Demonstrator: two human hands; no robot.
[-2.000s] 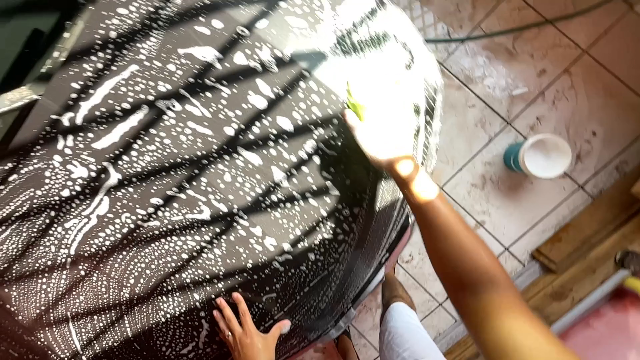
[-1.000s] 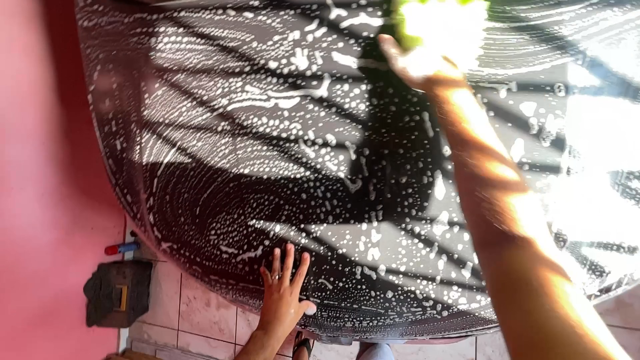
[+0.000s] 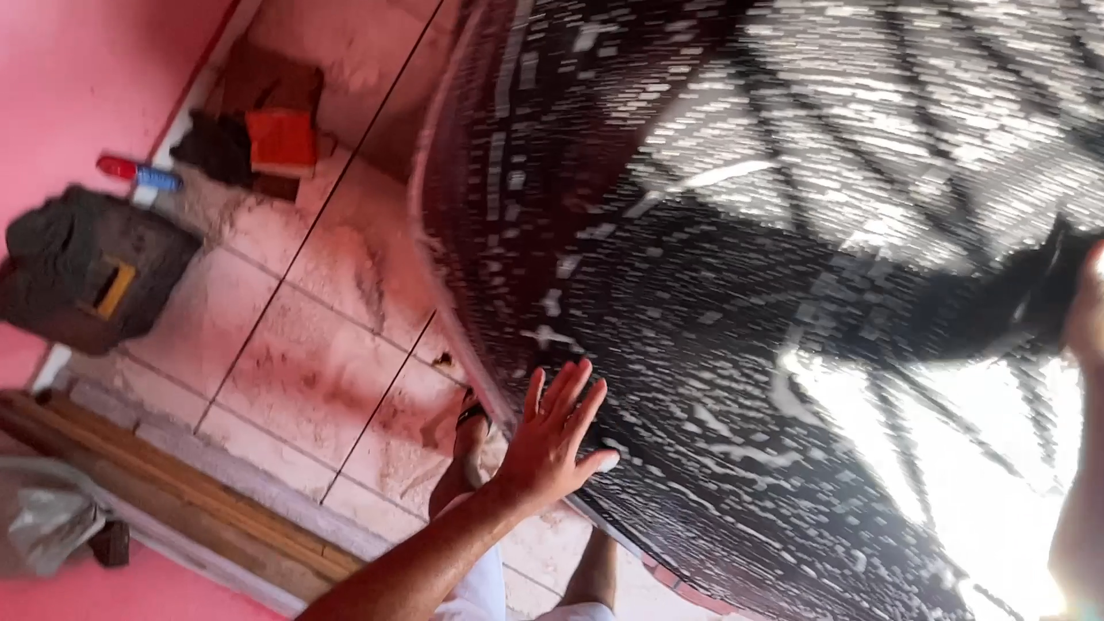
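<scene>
A dark, glossy curved panel, which looks like a car's bonnet, fills the middle and right, wet and spotted with white foam. My left hand lies near its edge at lower centre, palm down with the fingers spread, holding nothing. At the right border only a part of my right hand shows, blurred and over the panel; its fingers and anything in them are cut off by the frame.
On the tiled floor at left lie a dark mask-like object, a red and blue object and an orange-red box. Wooden boards and a plastic bag are at lower left, beside a pink wall.
The view has swung strongly to the left. My right hand, earlier on the panel with something yellow-green under it, is now mostly out of frame. My left hand stays flat at the panel's edge.
</scene>
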